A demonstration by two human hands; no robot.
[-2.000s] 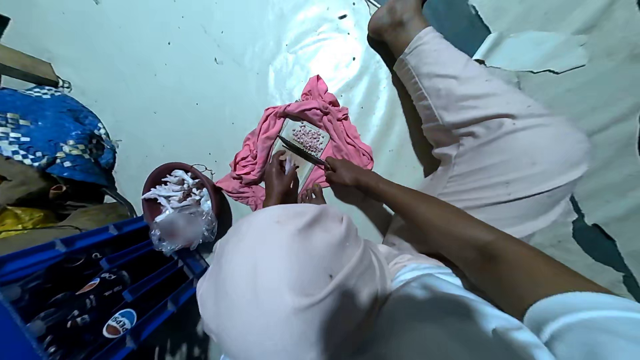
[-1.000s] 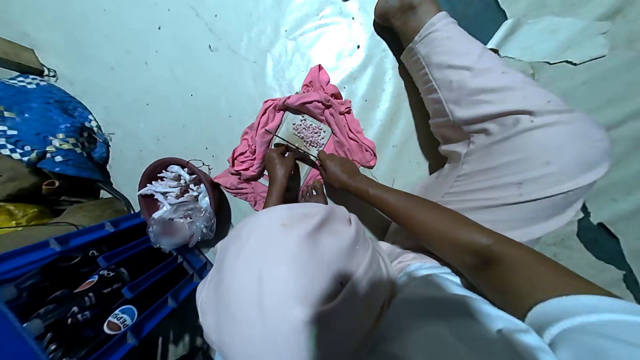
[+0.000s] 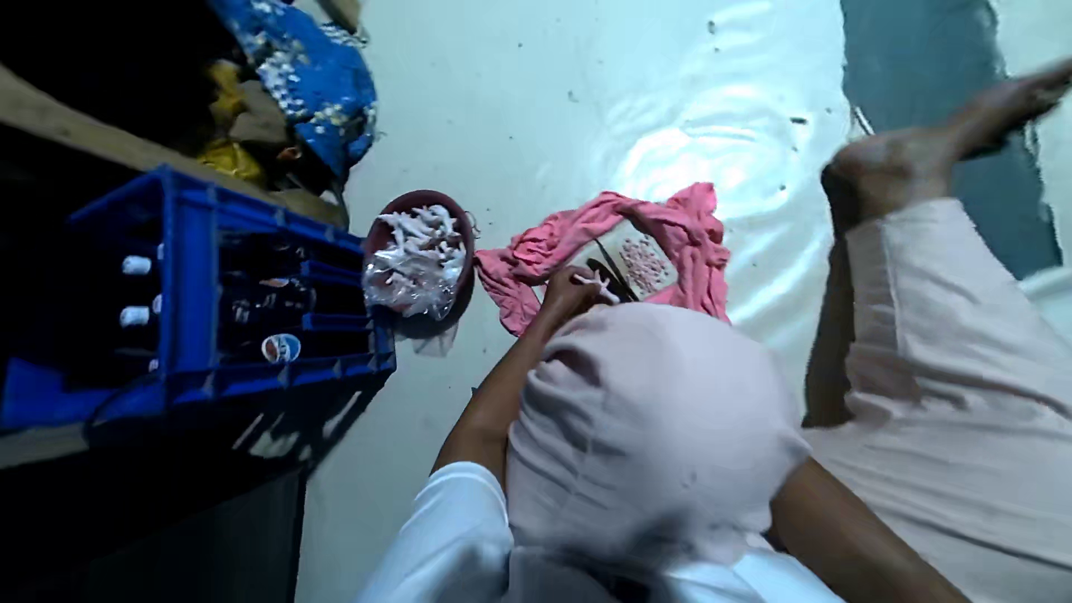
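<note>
My left hand [image 3: 571, 293] is at the lower left of a pale board [image 3: 603, 239], holding a whitish, slender piece [image 3: 601, 289] that looks like a chicken foot. Beside it, a dark knife blade [image 3: 615, 266] lies across the board; its handle end is hidden by the light pink cloth over my bent knee. Small pinkish-white bits [image 3: 645, 264] are heaped on the board's right part. A twisted pink cloth [image 3: 703, 243] surrounds much of the board. My right hand is hidden behind the knee; only the right forearm shows at the lower right.
Left of the board stands a dark red bowl [image 3: 463, 218] of similar whitish pieces, with a clear plastic bag [image 3: 410, 285] on them. A blue crate [image 3: 193, 377] of bottles is further left. A blue patterned bundle [image 3: 327, 84] lies behind. My bare foot [image 3: 896, 167] rests at the upper right.
Both hands were at the board with the knife; now my right hand is out of sight behind the knee, while the left holds a whitish piece. The view has swung and tilted.
</note>
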